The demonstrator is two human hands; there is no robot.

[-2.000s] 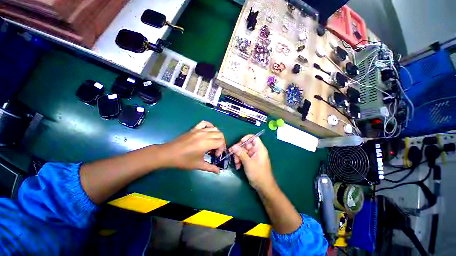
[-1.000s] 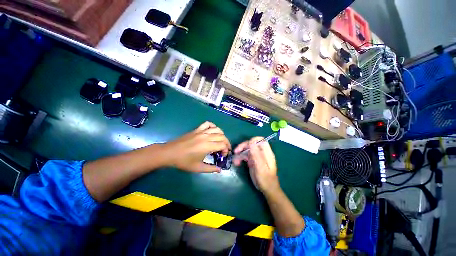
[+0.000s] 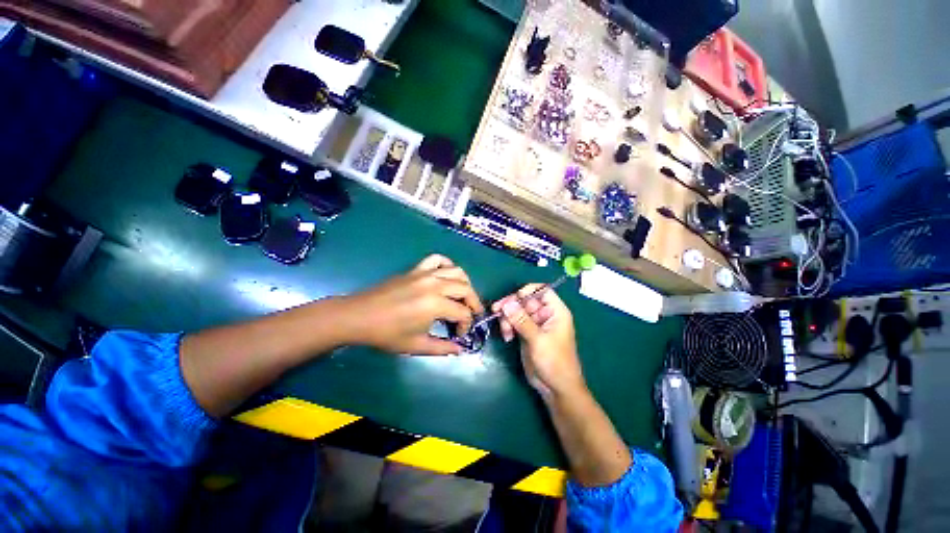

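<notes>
My left hand (image 3: 422,310) holds a small black housing (image 3: 472,337) by its edges on the green mat, its fingers covering part of it. My right hand (image 3: 542,331) pinches a thin metallic tool, likely tweezers (image 3: 546,287), whose lower end reaches the housing. Whether the tip touches a part is too small to tell. Several black rounded-square units (image 3: 244,217) with small white labels lie on the mat to the left.
A wooden parts board (image 3: 500,156) with small heaps stands beyond. A compartment tray (image 3: 408,175) and dark sticks (image 3: 508,233) lie along it. A fan (image 3: 726,344), grey cylindrical tool (image 3: 679,422) and tape roll (image 3: 731,419) are at right. Two black units with leads (image 3: 295,87) lie upper left.
The tool in my right hand has shifted and its lower end now reaches over the housing. My left hand stays on the housing. The view has shifted slightly.
</notes>
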